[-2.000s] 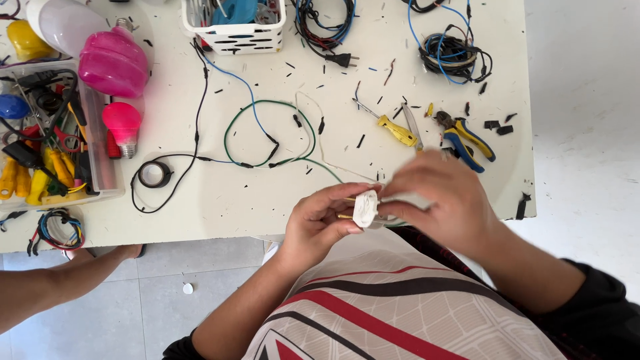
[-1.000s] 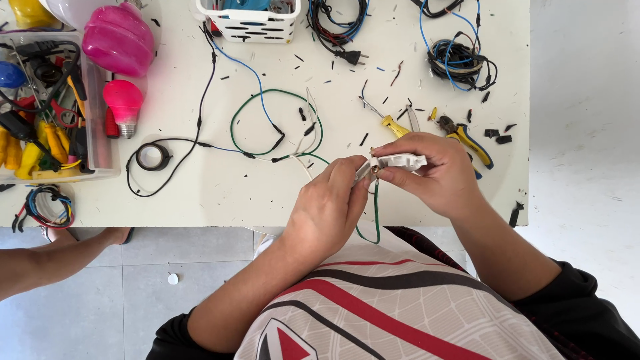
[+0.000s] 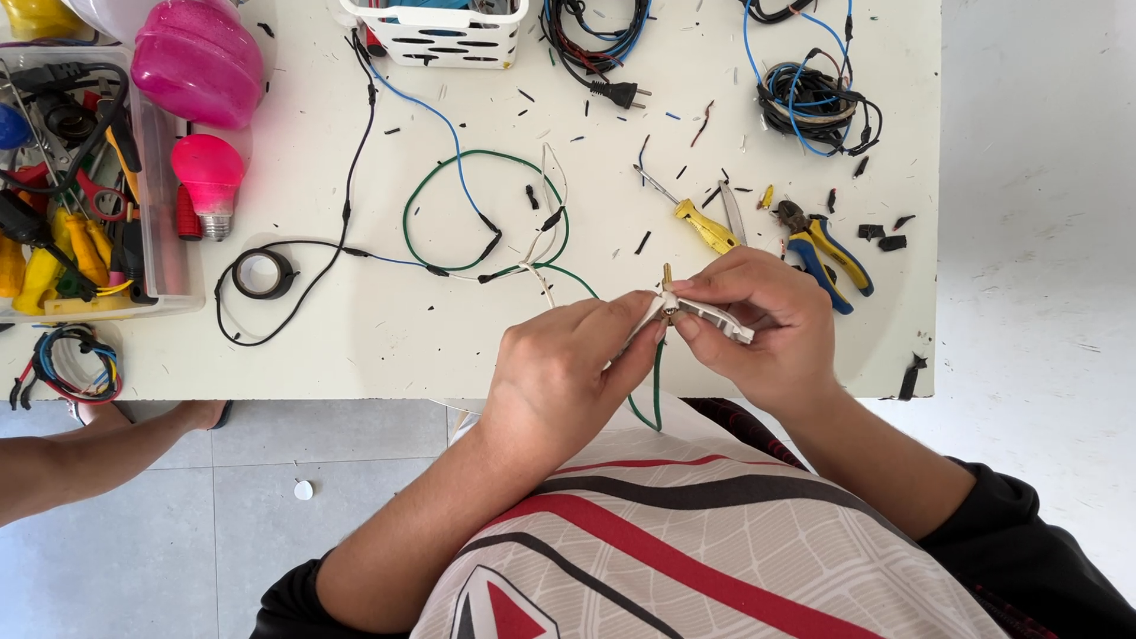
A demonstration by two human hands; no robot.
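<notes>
My left hand point(image 3: 568, 368) and my right hand point(image 3: 768, 328) meet over the table's front edge, holding between them a white plastic electrical plug point(image 3: 715, 318), spread into two halves. The left fingers pinch one half, the right thumb and forefinger the other. A brass pin point(image 3: 667, 274) points up between them. Green wire point(image 3: 657, 390) hangs below the plug; its end inside is hidden. Beyond my hands lie a yellow-handled screwdriver point(image 3: 706, 226), a thin metal blade point(image 3: 733, 211) partly covered by my right hand, and diagonal cutters with blue-yellow handles point(image 3: 830, 253).
Looped green wire point(image 3: 406, 217), black tape point(image 3: 260, 273), a pink bulb point(image 3: 208, 175) and a plastic tool bin point(image 3: 169, 266) lie left. A white basket point(image 3: 444, 40) and coiled cables point(image 3: 808, 98) sit farther back. Cut insulation bits are scattered about. Another person's leg point(image 3: 98, 457) shows lower left.
Two seconds ago the white plug looked compact, with two pins toward the left; now its halves are spread apart. My right hand has come from above the plug to grip its right half.
</notes>
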